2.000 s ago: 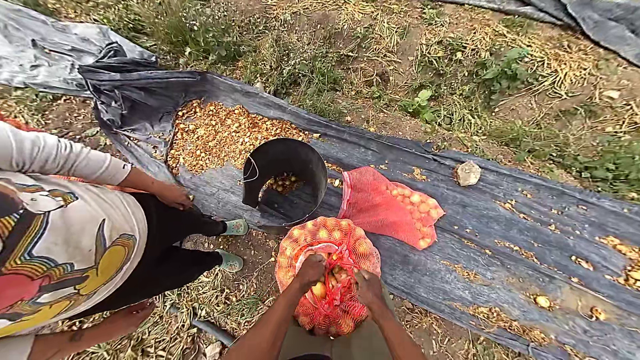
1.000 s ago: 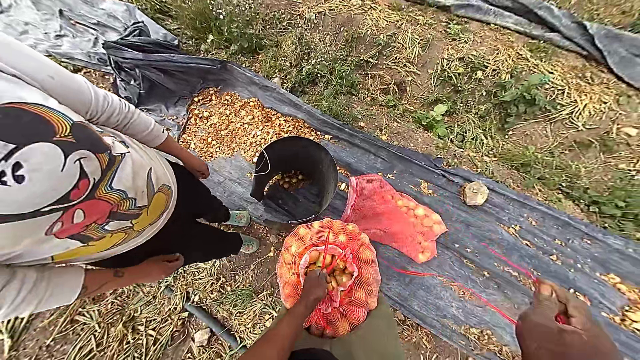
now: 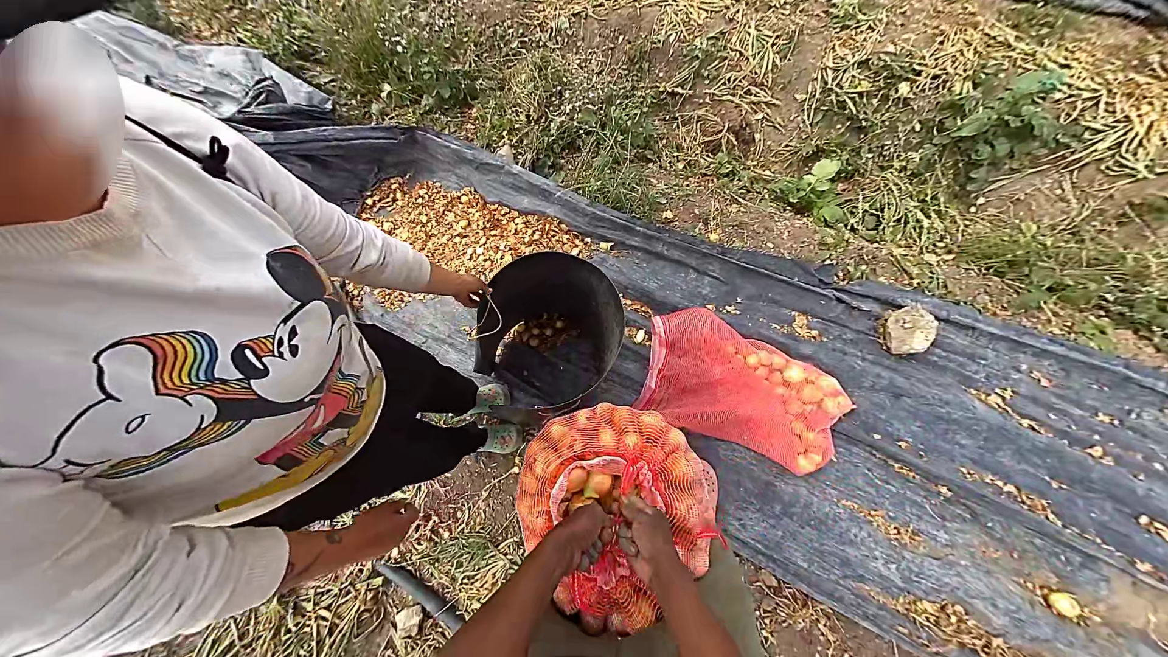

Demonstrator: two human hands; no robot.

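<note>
A full red mesh sack of onions [image 3: 675,447] stands between my legs, with onions showing through its gathered mouth. My left hand [image 3: 586,531] and my right hand [image 3: 646,537] are close together at that mouth, fingers closed on the mesh; whether either also holds the red cord is too small to tell. Red cord lies at the sack's right side. Just beyond it stands a black bucket [image 3: 598,315] with some small onions at its bottom. A second red mesh sack [image 3: 703,374], partly filled with onions, lies on its side on the dark sheet.
A person in a white sweatshirt [image 3: 210,301] stands at the left, one hand [image 3: 470,290] at the bucket's wire handle. Dark plastic sheeting [image 3: 912,438] runs across the ground, bearing a heap of onion skins [image 3: 456,224] and a stone [image 3: 909,330]. A pipe [image 3: 420,595] lies near the person.
My right hand has come back from the far right, where it pulled a red cord out, to the sack's mouth beside my left hand. The other person's hand has reached the bucket's handle.
</note>
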